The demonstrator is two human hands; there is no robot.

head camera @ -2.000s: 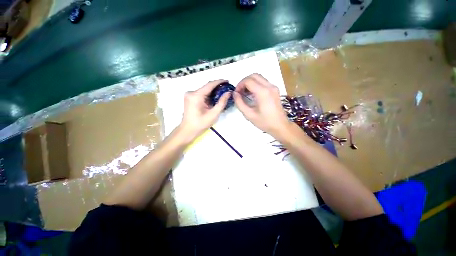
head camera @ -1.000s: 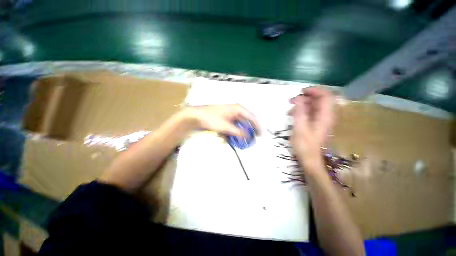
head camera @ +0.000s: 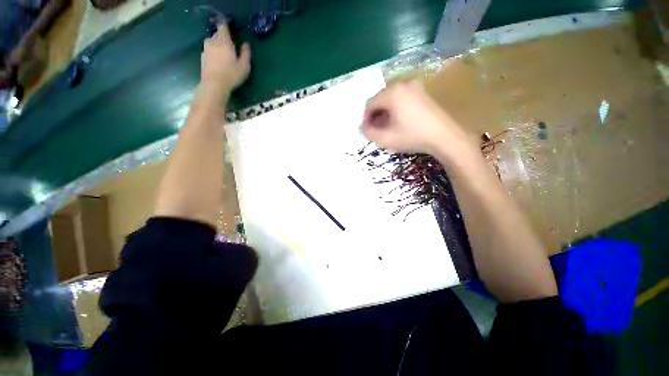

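Note:
My left hand is stretched over the green belt, its fingertips at a dark round unit; whether it grips the unit is unclear. A second dark unit lies just right of it. My right hand is curled and blurred above the white board's upper right edge; a dark reddish spot shows between its fingers, too blurred to name. The tangled pile of red-black wired components lies below it, partly under the forearm. A thin black strip lies diagonally on the white board.
The green conveyor belt runs beyond the bench, with another dark unit at left. Small dark bits line the board's far edge. A small open carton stands at left. A grey post rises at the far edge.
My left hand has left the board and the round unit it held there, and now reaches far over the belt. My right hand has moved left and curled. The view has shifted.

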